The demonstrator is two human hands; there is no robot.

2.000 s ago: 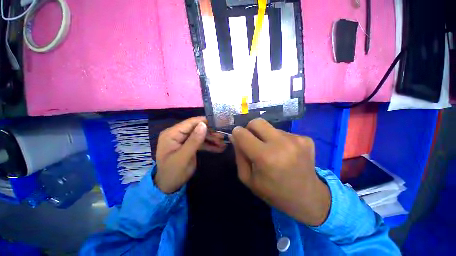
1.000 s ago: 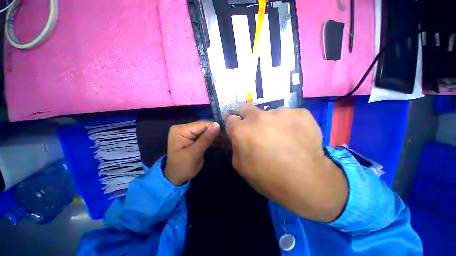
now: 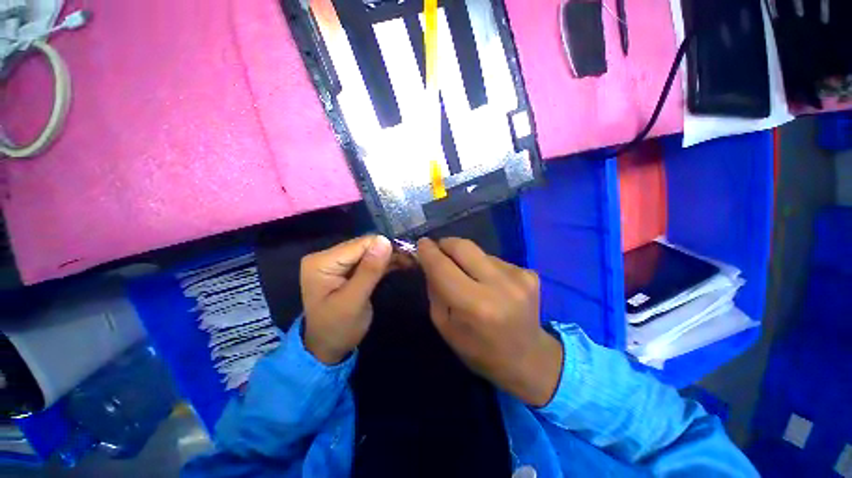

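Note:
The open back of the tablet (image 3: 411, 121) lies on the pink mat with its near short edge sticking out past the mat. It has silver-white panels, black strips and an orange-yellow flat flex cable (image 3: 431, 84). My left hand (image 3: 344, 294) and my right hand (image 3: 484, 308) are bare, just below the near edge. Their fingertips pinch a tiny shiny piece (image 3: 404, 246) between them, near the tablet's lower left corner. The piece is too small to name. Whether my fingers touch the tablet edge is unclear.
A small black block (image 3: 585, 37) and a slim dark stick (image 3: 623, 26) lie on the pink mat (image 3: 168, 121). A tape roll (image 3: 58, 103) is at left, a second tablet (image 3: 727, 61) on white paper at right. Blue bins (image 3: 572, 252) stand below, one holding papers and a black device.
My right hand has drawn back from over the tablet's near edge to beside my left fingertips. The view has shifted, and the tablet appears more tilted and further left.

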